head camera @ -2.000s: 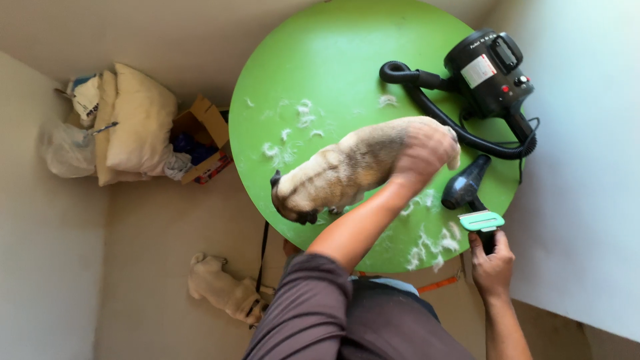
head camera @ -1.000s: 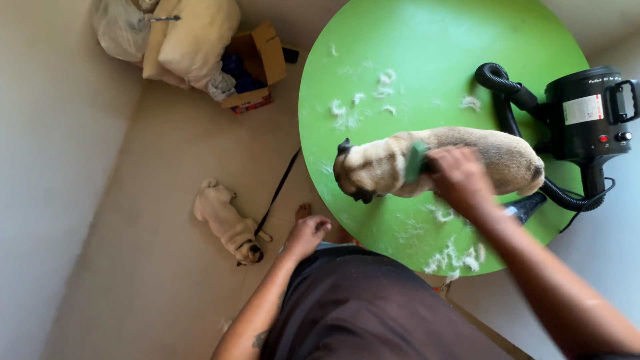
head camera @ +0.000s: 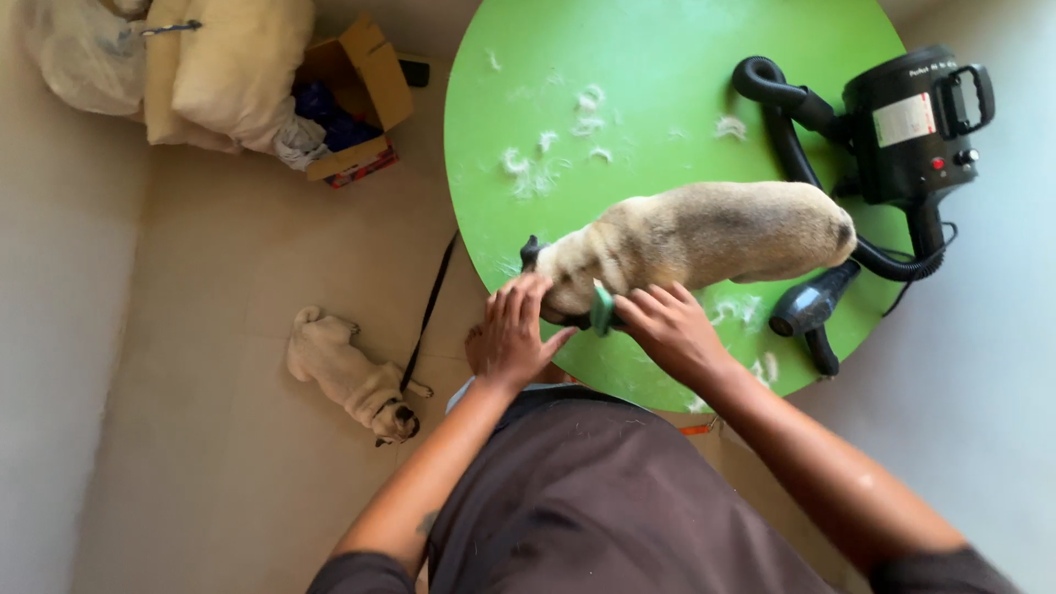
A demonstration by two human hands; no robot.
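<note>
A fawn pug (head camera: 726,227) stands on the round green table (head camera: 660,49), its head toward my body at the table's left edge. My left hand (head camera: 518,334) lies against the pug's head, fingers slightly spread; its face is mostly hidden. In my right hand (head camera: 672,330) is a green deshedding brush (head camera: 601,308), held beside the pug's neck and shoulder. Tufts of shed fur (head camera: 528,169) are scattered over the tabletop.
A black pet dryer (head camera: 907,124) with a hose and a black hair dryer (head camera: 813,301) rest at the table's right. On the floor lies another pug (head camera: 351,367) near a black leash (head camera: 429,309). Cushions (head camera: 239,70) and an open cardboard box (head camera: 375,70) are at the upper left.
My left hand has come up from beside my body to the pug's head. The brush in my right hand has moved from the pug's upper back toward the near side of its neck.
</note>
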